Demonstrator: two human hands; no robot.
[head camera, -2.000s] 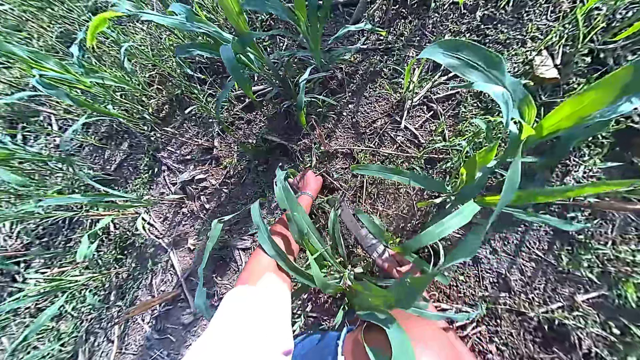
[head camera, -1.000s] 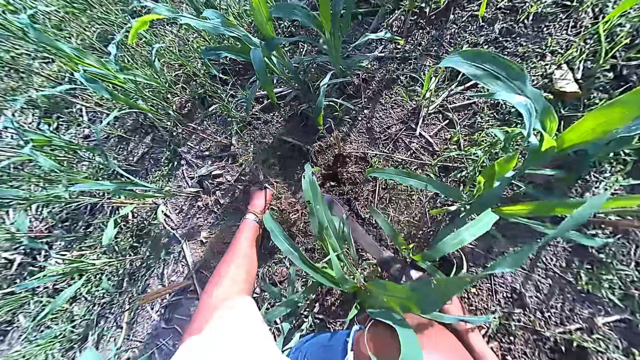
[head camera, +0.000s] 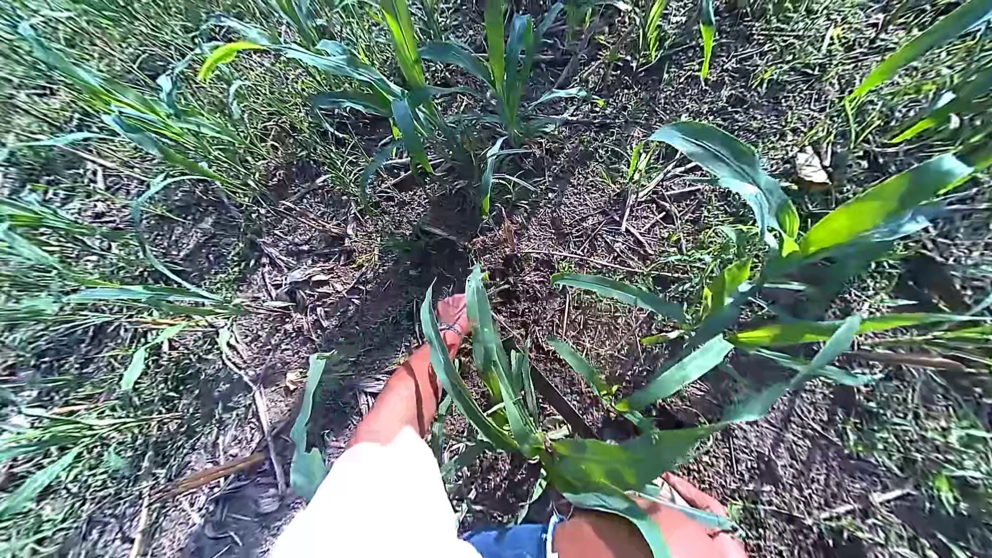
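Observation:
My left hand (head camera: 453, 310) reaches down to the soil just left of a young maize-like plant (head camera: 504, 387), below a white sleeve and a wristband. Its fingers are foreshortened and partly in shade, so whether they hold anything cannot be told. A narrow dark metal blade (head camera: 559, 403) lies slantwise low among the leaves, right of that plant's upright leaves. At the lower end of the blade, my right hand (head camera: 624, 428) is shaded and largely covered by leaves; it appears closed around the tool's handle end. Loose dark soil (head camera: 535, 302) lies beyond the blade.
Another leafy plant (head camera: 508, 85) stands ahead, and broad leaves (head camera: 876, 209) reach in from the right. Dense grass (head camera: 85, 310) covers the left side. Dry stalks (head camera: 209, 473) and plant litter lie on the ground. A bare knee (head camera: 612, 535) is at the bottom edge.
My left hand moved left, away from the plant, between the first two frames, then came back right beside its leaves. A patch of disturbed soil shows ahead of the plant since the middle frame.

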